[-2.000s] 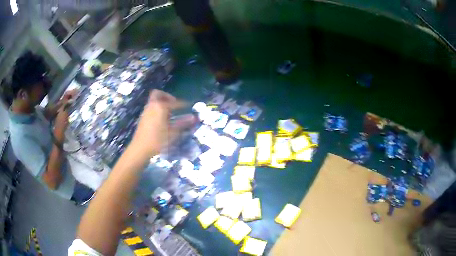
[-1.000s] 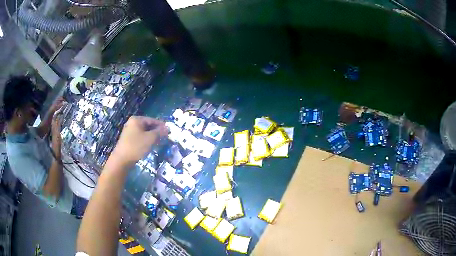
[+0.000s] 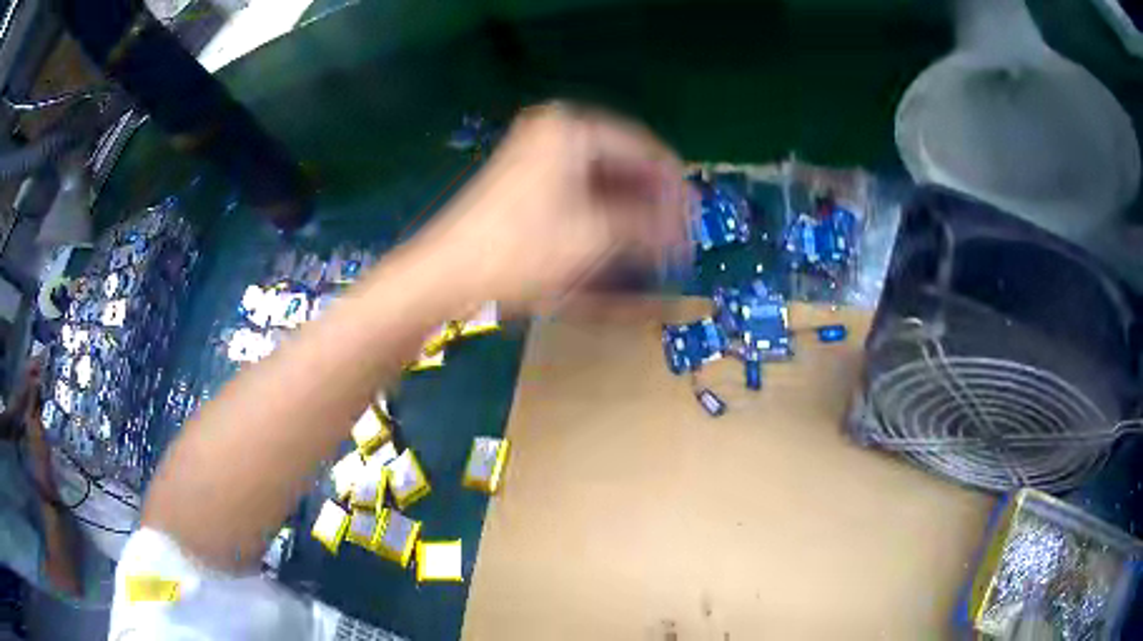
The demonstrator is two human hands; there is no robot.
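My left hand point(image 3: 589, 213) is blurred, reaching over the back edge of the tan cardboard mat point(image 3: 652, 501) by the blue boards. Its fingers are bent and I cannot tell whether they hold anything. Several blue circuit boards point(image 3: 756, 323) lie at the mat's back edge, with small dark wired parts point(image 3: 711, 402) beside them. More boards point(image 3: 824, 235) lie behind on clear plastic. Battery cells with yellow edges point(image 3: 399, 535) lie left of the mat, some hidden by my forearm. My right hand is not in view.
A black fume fan point(image 3: 1003, 338) with a wire grille stands right, below a pale round hood point(image 3: 1022, 119). A box of shiny metal point(image 3: 1059, 570) sits lower right. A dark tube point(image 3: 201, 113) hangs upper left. Finished assemblies point(image 3: 107, 351) are piled far left beside another person's arm point(image 3: 50, 501).
The view has turned right, bringing in the whole fan, the hood and the metal box. My left hand has moved from over the silver assemblies to the blue boards.
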